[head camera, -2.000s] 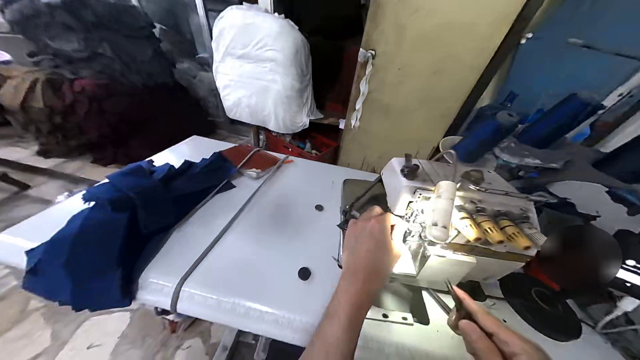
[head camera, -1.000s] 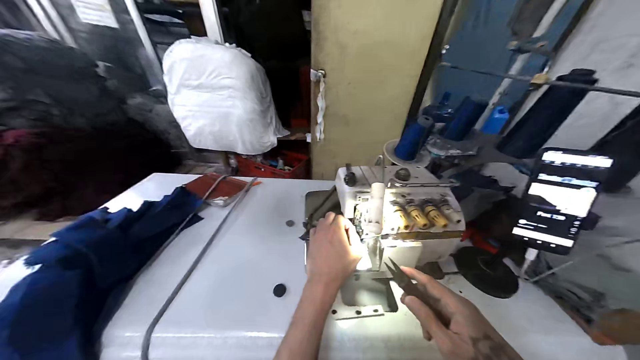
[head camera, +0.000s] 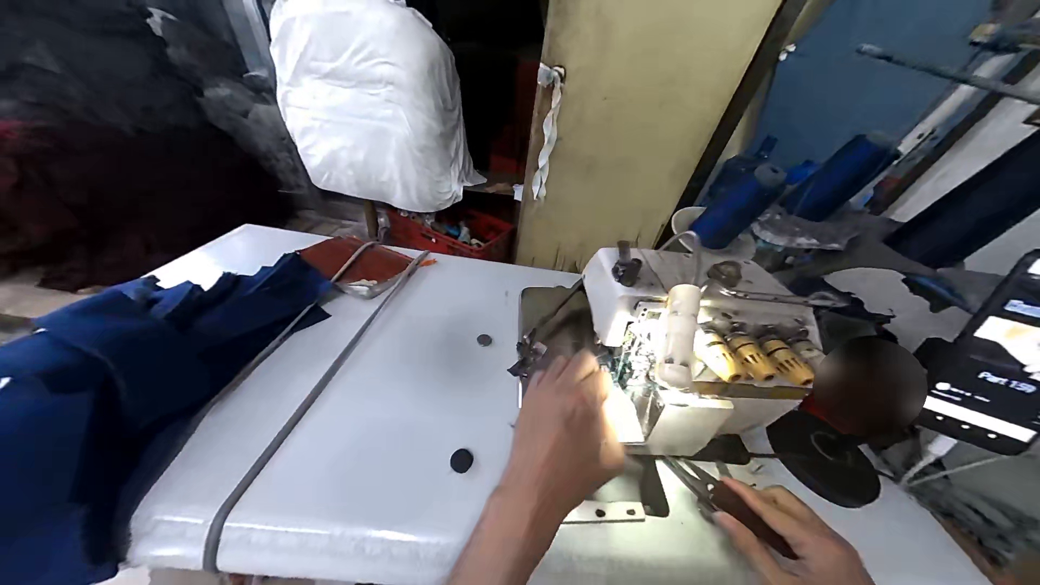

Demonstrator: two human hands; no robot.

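Note:
An overlock sewing machine (head camera: 699, 325) with yellow tension dials (head camera: 751, 355) is set into a white table (head camera: 390, 422), its needle area brightly lit. My left hand (head camera: 569, 418) reaches to the left side of the machine's open front; its fingertips are blurred, and whether they pinch anything is hidden. In my right hand (head camera: 792, 528) is a dark hand tool with slim metal jaws, like tweezers or pliers (head camera: 703, 485), pointing at the opening in the table below the machine. A metal plate with holes (head camera: 605, 511) lies along that opening's front edge.
Navy fabric pieces (head camera: 195, 333) drape over the table's left end, beside a reddish-brown packet (head camera: 353, 262) and a grey cord (head camera: 313, 398). At right are a phone (head camera: 995, 357), a black disc (head camera: 822, 457) and blue thread cones (head camera: 743, 203). A red crate (head camera: 447, 234) stands behind.
The tool in my right hand now points at the table opening below the machine; a second ago its tips were up near the machine's front. The view has shifted noticeably.

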